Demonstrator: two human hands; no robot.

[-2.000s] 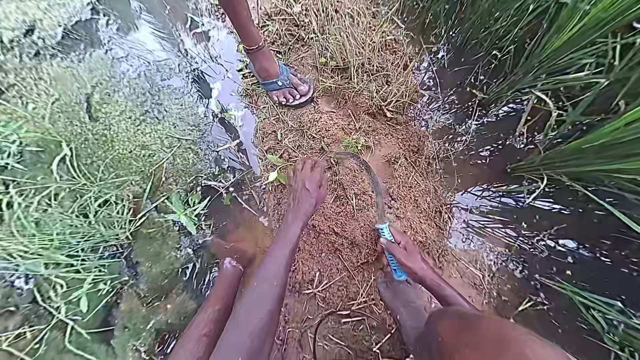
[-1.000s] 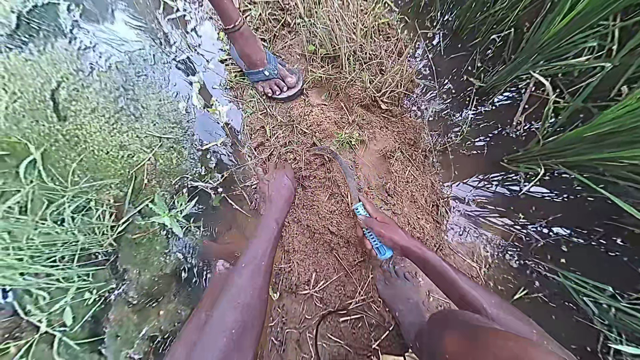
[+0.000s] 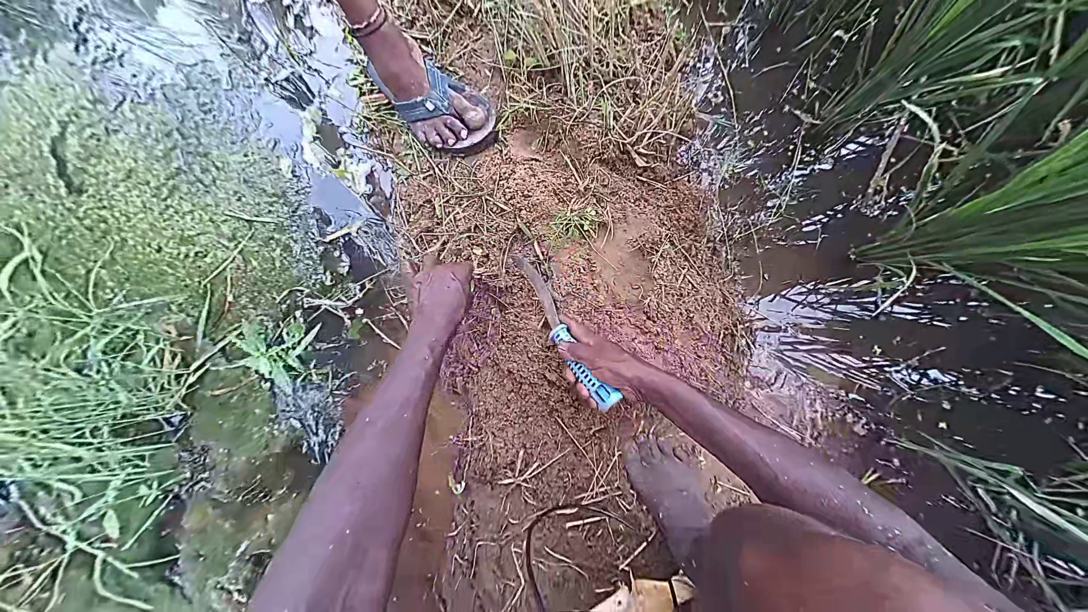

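Note:
In my right hand [image 3: 603,361] is a sickle, held by its blue and white handle [image 3: 597,387]. Its thin curved metal blade [image 3: 540,289] points up and to the left over the muddy soil. My left hand [image 3: 440,293] is at the left edge of the earthen strip, left of the blade and apart from it. Its fingers are curled downward and mostly hidden, so whether they grip anything cannot be told. A small green grass tuft [image 3: 575,223] grows just above the blade tip.
Another person's sandalled foot [image 3: 446,110] stands at the top of the earthen bank [image 3: 527,442]. Weedy water [image 3: 127,187] lies left, dark water [image 3: 858,340] and tall green grass-like plants [image 3: 1003,204] right. My bare foot [image 3: 667,484] rests on the bank. A thin dark curved strand [image 3: 529,552] lies below.
The sickle has turned and its blade now looks shorter in view. My left hand, earlier by the sickle's tip, has moved away from it to the left and down.

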